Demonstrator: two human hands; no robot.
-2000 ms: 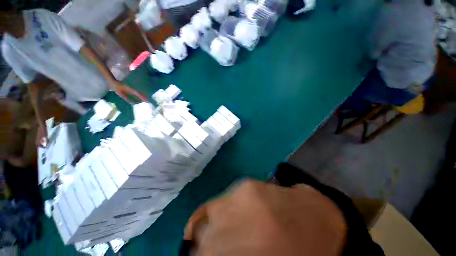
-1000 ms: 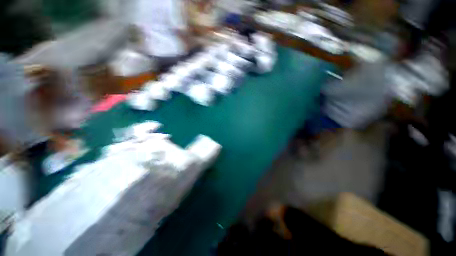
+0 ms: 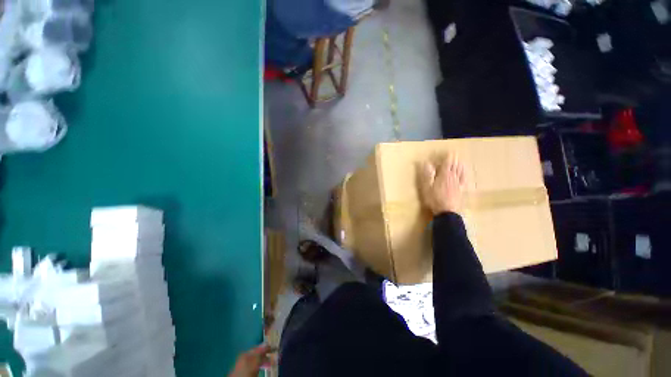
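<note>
A tan carton (image 3: 508,228) with a tape strip across its top stands right of the green bench, its flaps shut. My right hand (image 3: 445,185), in a black sleeve, lies on top of the carton near the tape, with its fingers slightly apart and nothing in it. My left hand (image 3: 250,362) is at the bench's edge at the bottom, small, blurred and cut off by the frame. White product boxes (image 3: 132,287) stand stacked on the bench at the lower left.
The green bench (image 3: 199,147) runs along the left, with bagged white units (image 3: 33,125). A wooden stool (image 3: 329,68) with a seated person is beyond the grey floor (image 3: 368,103). Black totes (image 3: 581,243) stand at the right, one holding white packets (image 3: 543,74). White printed material (image 3: 412,303) shows below the carton.
The view has swung right and down from the bench to the floor side. The carton is now in full view, with my right hand on it. The box stack has shifted to the lower left.
</note>
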